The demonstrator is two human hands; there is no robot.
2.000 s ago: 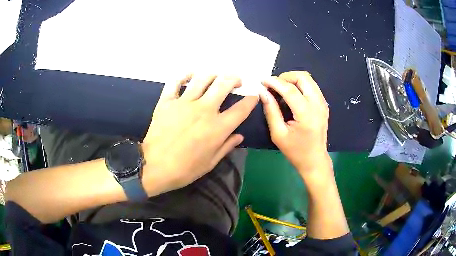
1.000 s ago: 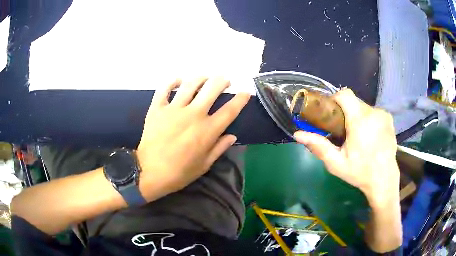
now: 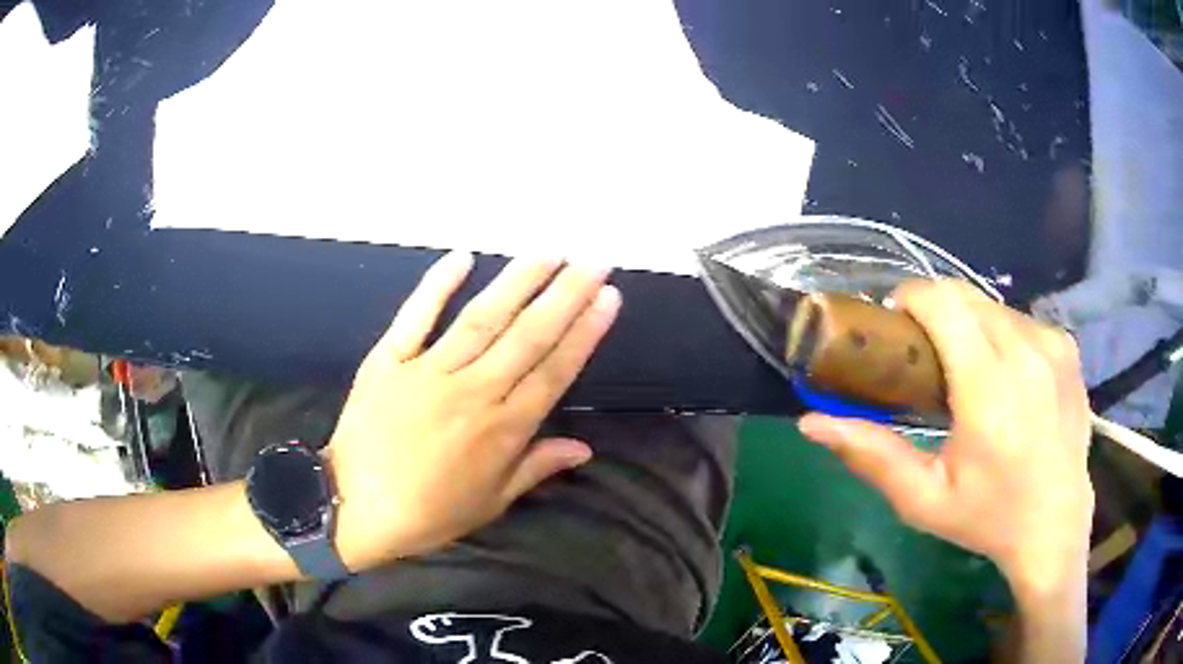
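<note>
A white sleeve panel [image 3: 480, 136] lies flat on the black table cover [image 3: 324, 305], its straight edge towards me. My left hand [image 3: 461, 383] lies flat, fingers spread, with the fingertips at that edge near its middle; it grips nothing. My right hand [image 3: 992, 415] is closed around the brown wooden handle of the steam iron [image 3: 830, 260]. The iron's pointed tip is at the right end of the panel's straight edge and its sole covers that corner. The blue lever shows under the handle. The fold itself is too bright to make out.
Another white piece [image 3: 46, 117] lies at the far left. A grey-blue rest cloth [image 3: 1135, 169] covers the right table end. A pale hose [image 3: 1142, 448] and a dark line run off right behind the iron. Loose threads lie on the cover. A yellow-framed stand [image 3: 837, 590] is below on the green floor.
My right hand has left the panel edge and taken hold of the iron, bringing it from the right table end to the panel's corner. My left hand has slid slightly back from the panel.
</note>
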